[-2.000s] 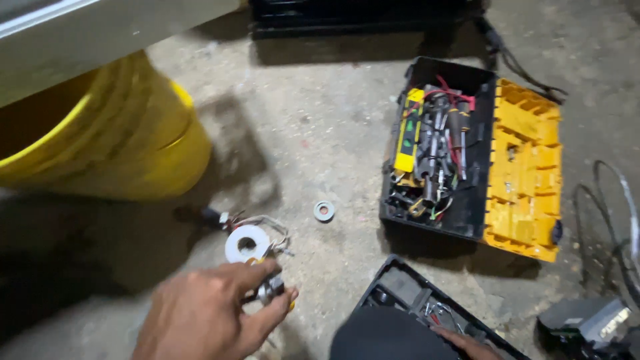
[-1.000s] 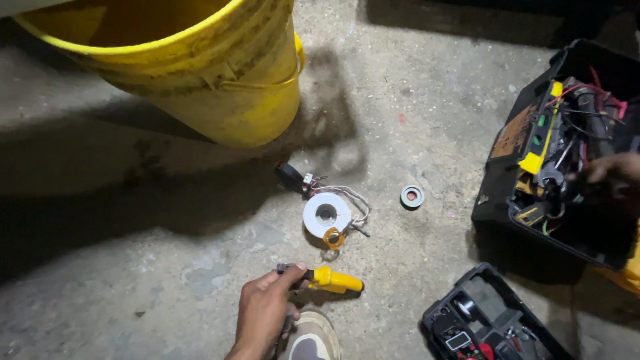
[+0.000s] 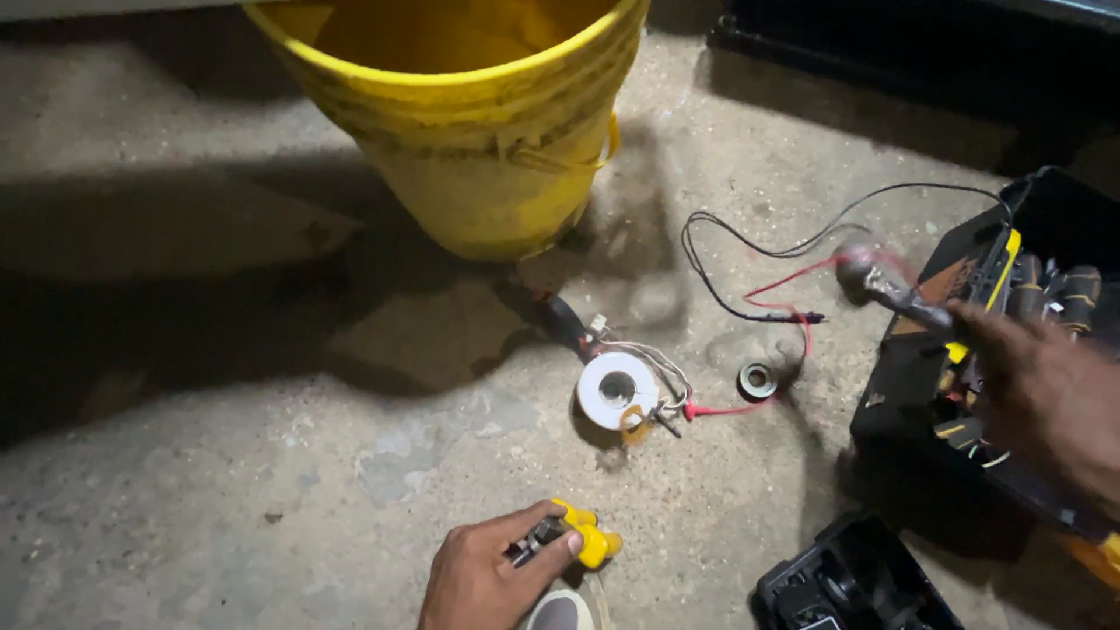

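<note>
My left hand (image 3: 499, 569), low in the middle, is closed on a yellow-handled tool (image 3: 591, 538), apparently pliers, by its dark metal end. Over the toolbox's near side, my right hand (image 3: 1041, 385) grips a blurred metal tool (image 3: 901, 297) with a rounded head; its exact kind is unclear. A white ring-shaped coil (image 3: 617, 391) with pale wires lies on the concrete, a dark-handled tool (image 3: 562, 322) against its upper left. To its right sits a small grey metal ring (image 3: 757, 381). Red (image 3: 731, 409) and black (image 3: 787, 317) test leads lie around it.
A dirty yellow bucket (image 3: 499, 166) stands behind the coil. The open black toolbox (image 3: 901, 385) holds several hand tools at the right. A smaller black case (image 3: 840, 577) lies at the bottom right, and a shoe (image 3: 560, 612) shows beside my left hand. A dark object (image 3: 919, 61) spans the back right.
My right hand has come up out of the toolbox with a metal tool. Red and black test leads now lie across the floor by the coil. My left hand still has the yellow-handled tool.
</note>
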